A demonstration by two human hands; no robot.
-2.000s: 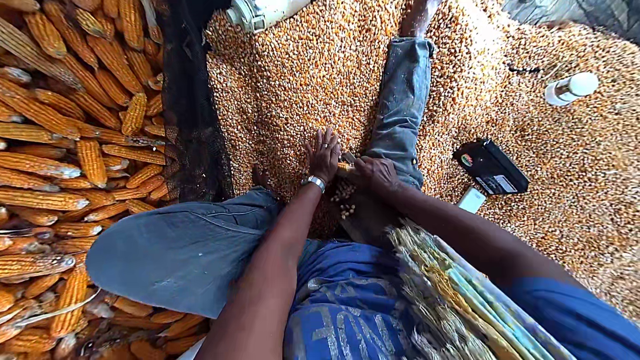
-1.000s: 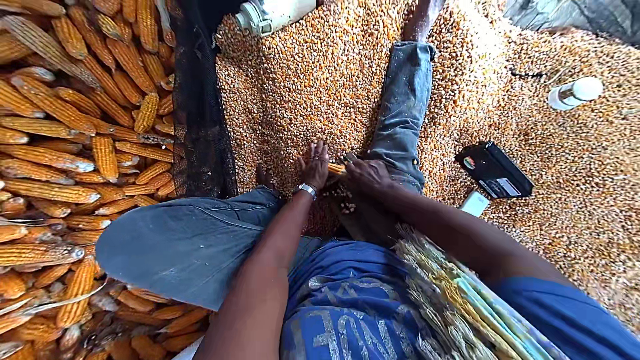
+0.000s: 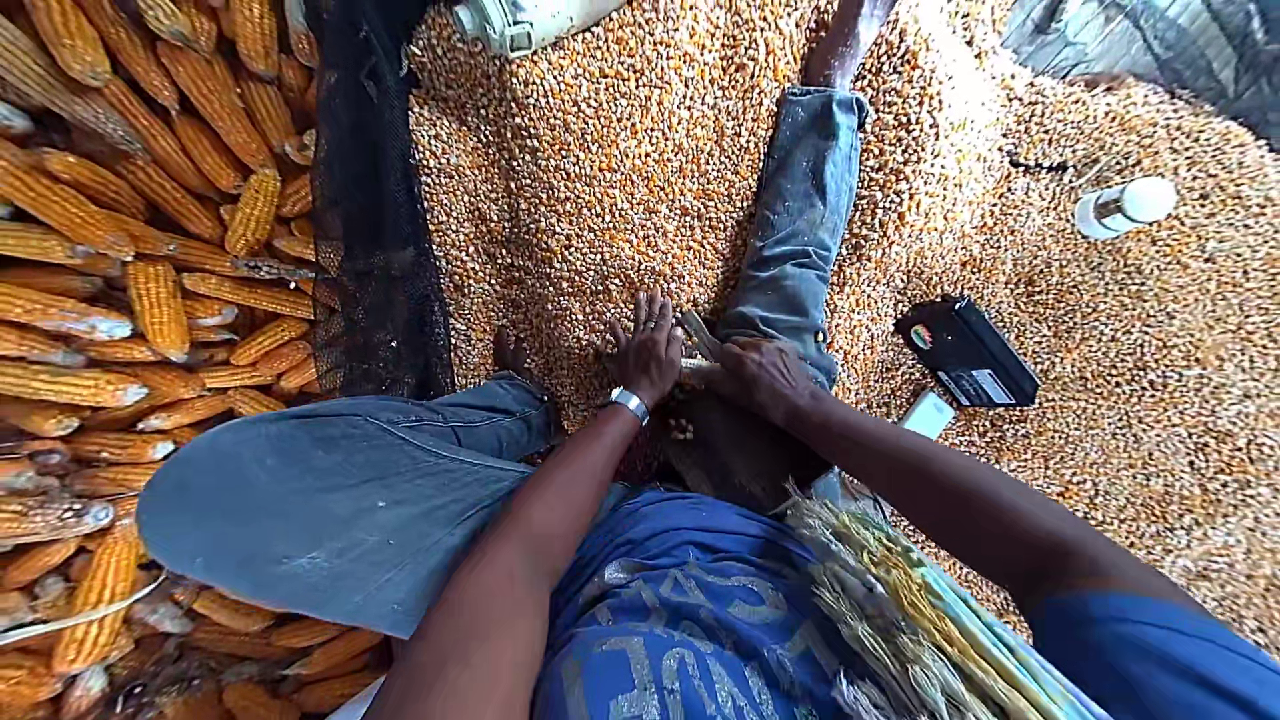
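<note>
My right hand [image 3: 765, 375] is closed around the end of a pale corn cob [image 3: 698, 372], beside my bent-cuffed jeans leg. The cob's other end meets my left hand [image 3: 650, 350], whose fingers are spread and point away from me; a metal watch is on that wrist. A flat, light strip [image 3: 700, 335] sticks up next to my right fingers; its kind is unclear. Some loose kernels [image 3: 682, 430] lie on the dark surface below the cob. Shelled corn kernels [image 3: 600, 180] spread around both hands.
Unshelled corn cobs [image 3: 158, 310] are heaped at the left, beside black netting [image 3: 375, 220]. A black box [image 3: 968, 352], a small white object [image 3: 927, 414] and a white-capped container [image 3: 1125, 207] lie on the kernels at right. A pale plastic container [image 3: 535, 22] is at the top. Fringed cloth [image 3: 900, 600] hangs by my torso.
The cob between my hands showed orange kernels a second ago and looks pale now. My left hand moved slightly away from the cob, then back against it.
</note>
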